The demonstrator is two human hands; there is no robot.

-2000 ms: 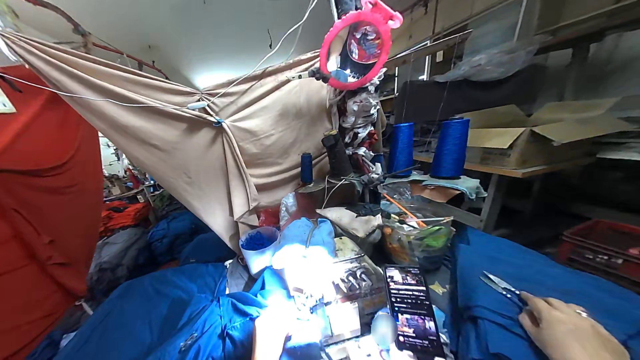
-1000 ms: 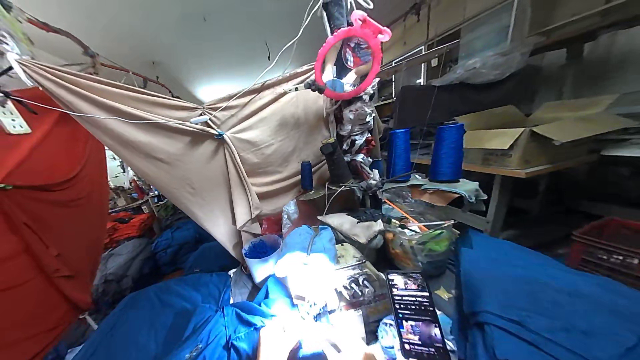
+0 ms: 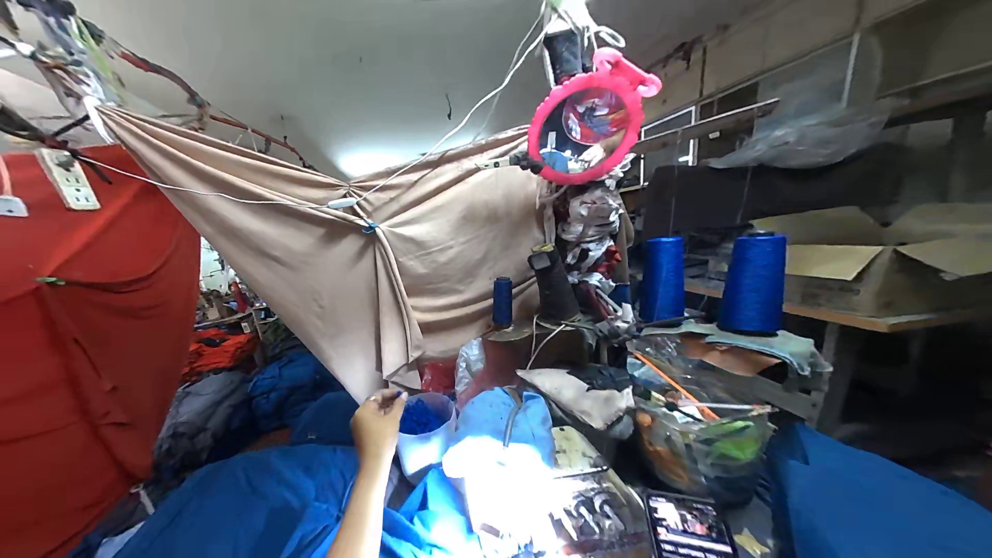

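Note:
My left hand is raised beside a white plastic tub holding blue thread scraps. Its fingers are pinched together by the tub's left rim, with a tiny dark bit at the fingertips that I cannot make out. My right hand is out of view. Blue fabric lies under and left of my forearm. Glare from a lamp washes out much of the sewing machine, whose head has a light blue cloth cover. A phone with its screen lit rests at the machine's right.
A clear bin of scraps stands right of the machine, below large blue thread cones. More blue fabric lies at the right. A pink-framed round mirror hangs above. An open cardboard box sits on a back table.
My left hand has moved up and left from the glare by the machine to the tub. My right hand, beside small scissors on the right-hand fabric two seconds ago, has left the view.

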